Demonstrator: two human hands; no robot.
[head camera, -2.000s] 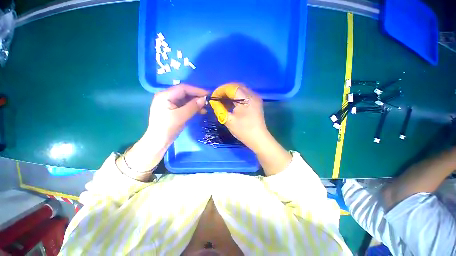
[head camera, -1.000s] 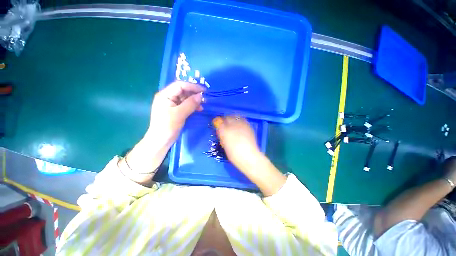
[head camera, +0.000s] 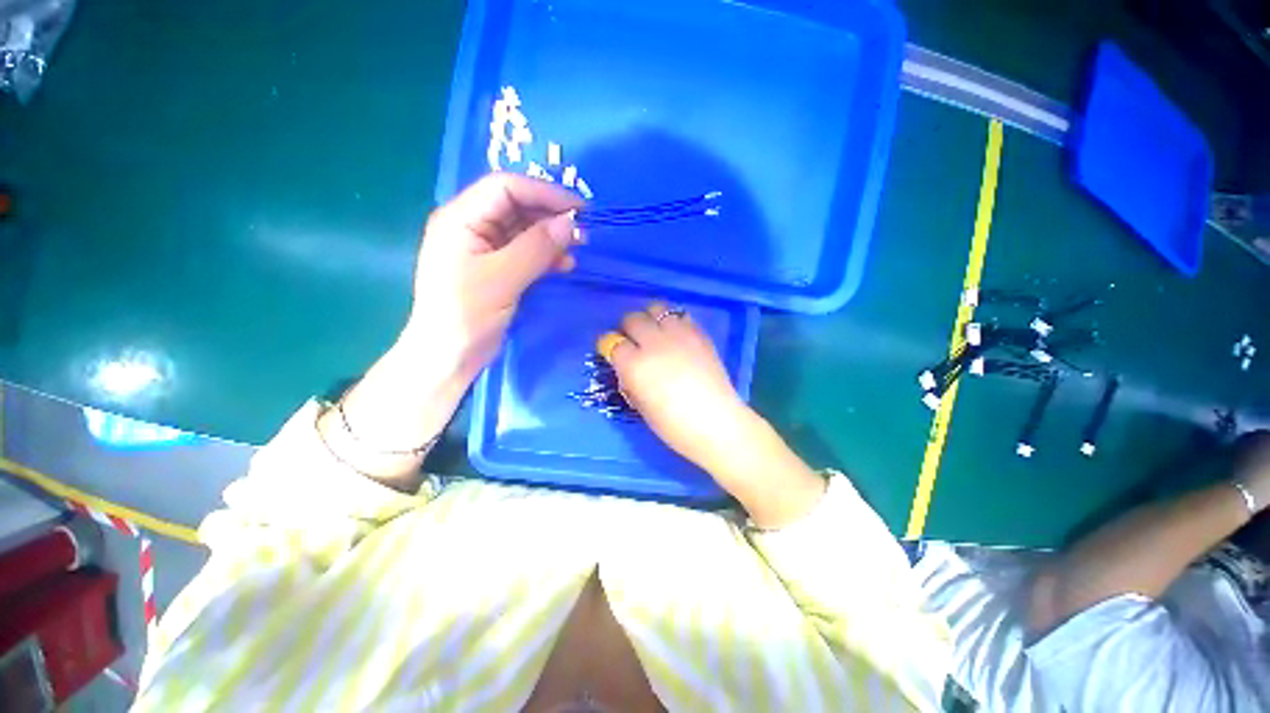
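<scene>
My left hand pinches a part-filled harness at its housing end, over the near edge of the large parts tray; its dark wires point right. The white housing is mostly hidden by the fingers. My right hand, with a yellow-orange finger cot, is over the small parts tray, fingers down at the bunch of terminal wires. Whether its fingertips grip a wire cannot be told. White connector housings lie loose at the left of the large tray.
Finished harnesses lie right, on and beyond the yellow line. The neighbour's blue tray is upper right. Another person's arm is lower right. A metal rail runs behind. A clear plastic bag is upper left.
My right hand has left the harness and moved down to the wires in the small tray. My left hand still holds the harness, its wires now in plain view. The camera view has shifted.
</scene>
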